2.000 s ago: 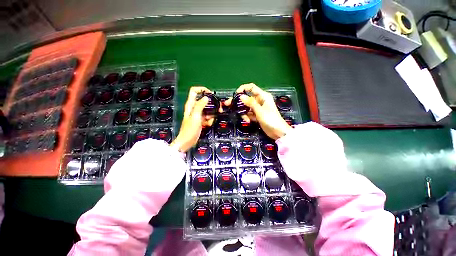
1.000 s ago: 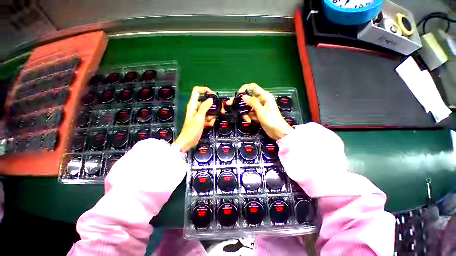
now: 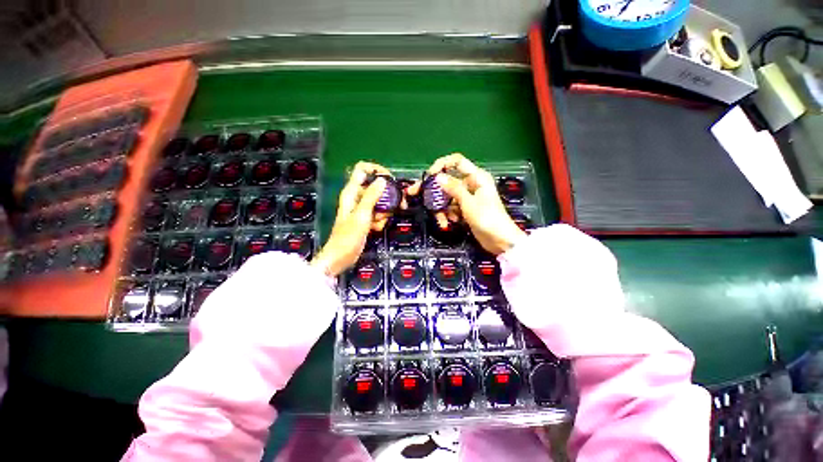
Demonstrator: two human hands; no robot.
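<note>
My left hand [image 3: 359, 209] holds a round black unit [image 3: 387, 194] between thumb and fingers, above the back rows of the clear blister tray [image 3: 451, 420]. My right hand [image 3: 472, 200] holds another round black unit [image 3: 437, 193] close beside it. Both held units show pale striped glare on a dark, purplish face. The tray in front of me is filled with round black units [image 3: 456, 382], most with a red mark on the face; two look silvery from glare. My hands hide part of its back rows.
A second blister tray [image 3: 217, 327] of black units lies to the left. Beyond it, an orange-red board [image 3: 167, 90] carries a tray of dark parts. At right are a black mat [image 3: 659, 162], white paper slip [image 3: 758, 162], blue clock [image 3: 634, 32] and pale parts box [image 3: 713, 79].
Both held units are tilted differently, so their faces now show pale stripes and a purplish sheen where they looked darker before. My hands stay over the same part of the tray.
</note>
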